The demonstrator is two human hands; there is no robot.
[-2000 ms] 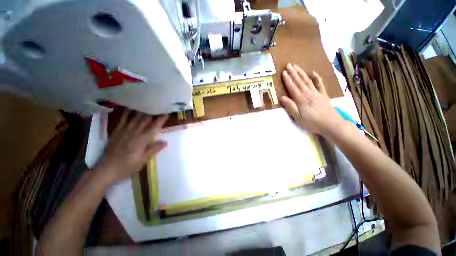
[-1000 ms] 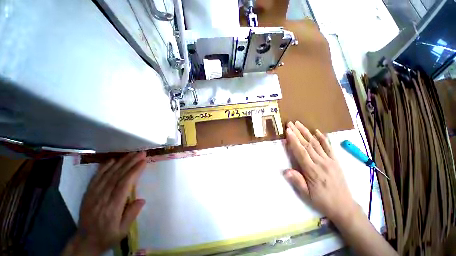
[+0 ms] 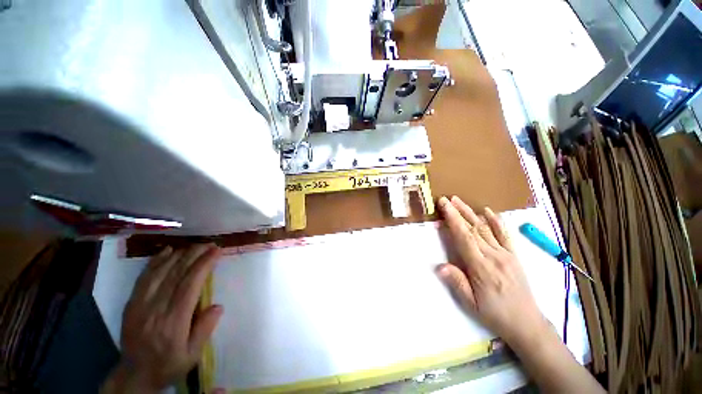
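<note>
A brown bag panel point(image 3: 481, 131) lies under the machine head, its near edge along the white template board point(image 3: 331, 308). A yellow-edged clamp frame point(image 3: 358, 180) with handwriting rests on the panel below a silvery metal plate. My left hand point(image 3: 168, 319) lies flat at the board's left side, fingertips at the panel's edge. My right hand point(image 3: 485, 269) lies flat on the board's right part, fingertips at the panel's near edge beside the clamp frame. Neither hand grips anything. The panel's left part is hidden under the machine head.
The white pattern sewing machine point(image 3: 146, 115) fills the upper left. An awl or screwdriver with a blue handle point(image 3: 541, 239) lies right of my right hand. A strap pile point(image 3: 631, 254) hangs at the right, before a control screen point(image 3: 654, 77). A panel stack point(image 3: 31, 300) is at far left.
Since two seconds ago, both hands have moved toward me along the board, and the panel's near edge lies along it. Over the last second the hands hardly move; the view shifts slightly.
</note>
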